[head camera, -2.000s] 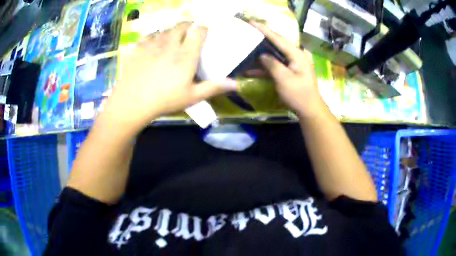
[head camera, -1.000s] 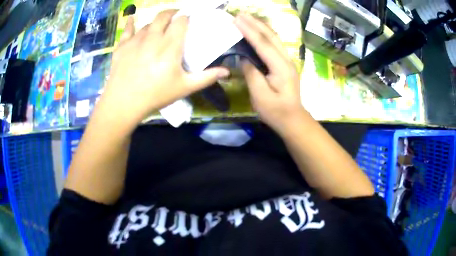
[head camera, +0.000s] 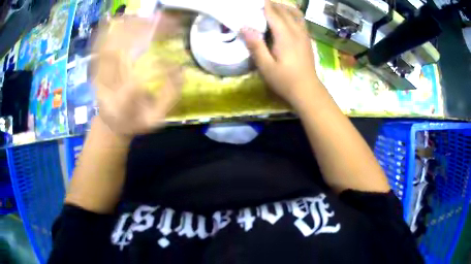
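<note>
A white round housing (head camera: 219, 47) lies on the yellow pad (head camera: 206, 100), with its shiny hollow facing up. A pale arm or plate part reaches from its upper side to the left; glare hides its shape. My right hand (head camera: 286, 51) is on the right side of the housing, thumb at its inner edge and fingers behind it, gripping it. My left hand (head camera: 134, 77) is strongly blurred over the left part of the pad, apart from the housing. Whether it holds anything cannot be told.
Silver-grey metal housings (head camera: 351, 23) stand at the upper right with a thick black cylinder (head camera: 405, 41) in front. A black box-shaped part (head camera: 16, 100) is at the far left. Blue crates (head camera: 38, 180) flank the lap; the right crate (head camera: 410, 154) holds parts. Printed sheets cover the bench.
The white piece has turned, and its round hollow now shows. The black part under my hands is no longer visible. My left hand has come off the work and moved left and down.
</note>
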